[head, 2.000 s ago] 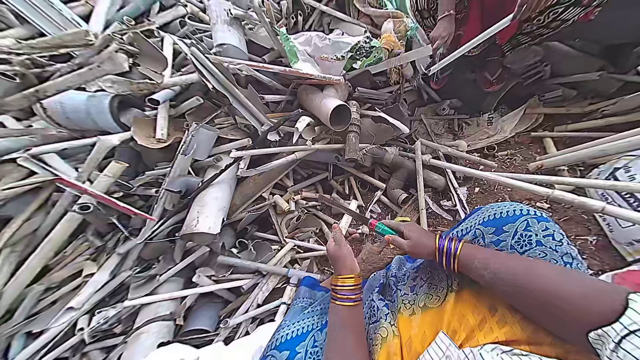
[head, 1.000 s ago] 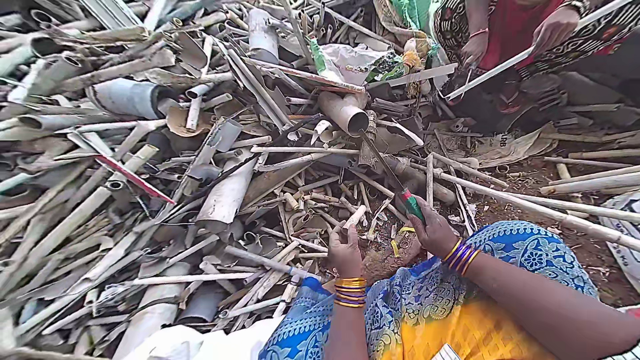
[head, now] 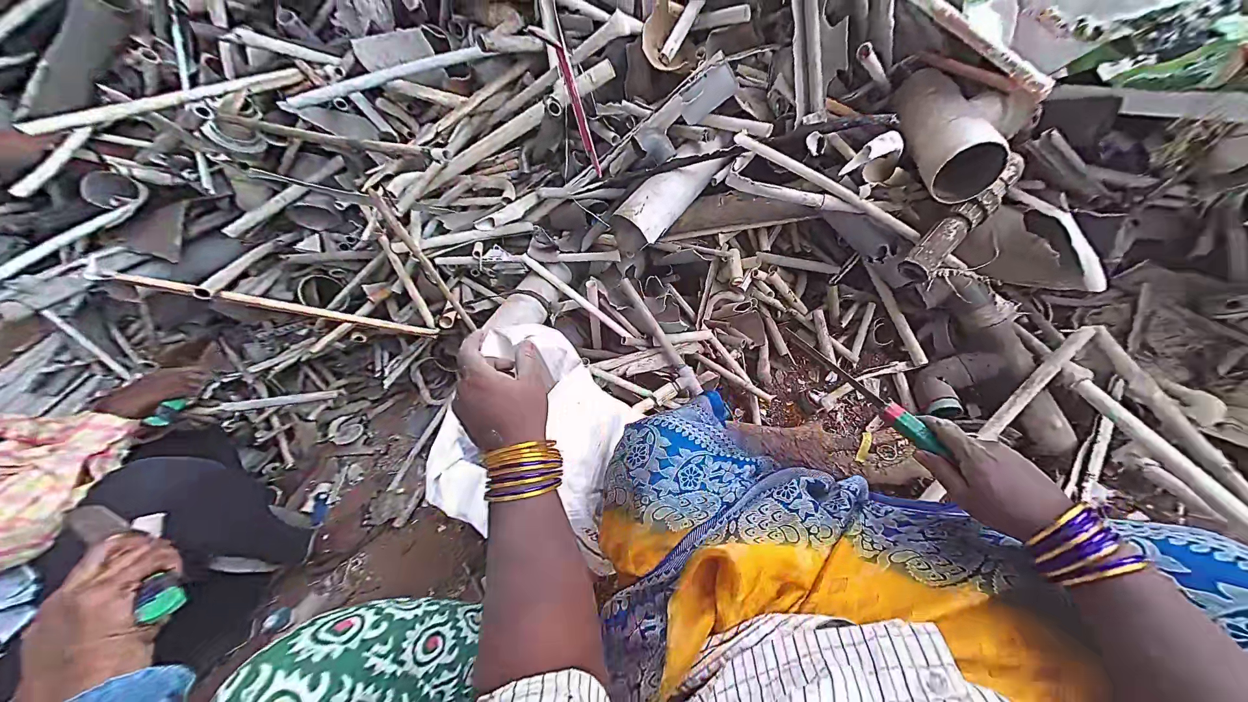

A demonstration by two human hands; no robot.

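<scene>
My right hand [head: 990,478] is closed around the green and red handle of a tool with a long, thin, dark blade [head: 843,375], which points up and left over the scrap. My left hand [head: 502,390], with bangles on its wrist, is at the edge of a white sack [head: 575,419] beside my knee. Its fingers are bent at the sack's rim; whether they pinch the sack or a small piece cannot be told. Short cut pipe pieces [head: 780,288] lie between and beyond my hands.
A heap of scrap plastic pipes [head: 487,146] spreads ahead, with a wide pipe fitting [head: 951,146] at upper right. Long pipes [head: 1160,439] lie at the right. At the lower left a co-worker's hand [head: 102,604] holds a green-handled thing near my side.
My left hand has moved left from the scrap to the white sack, and the pipe piece it held up no longer shows. My right hand still holds the tool. The view has swung left.
</scene>
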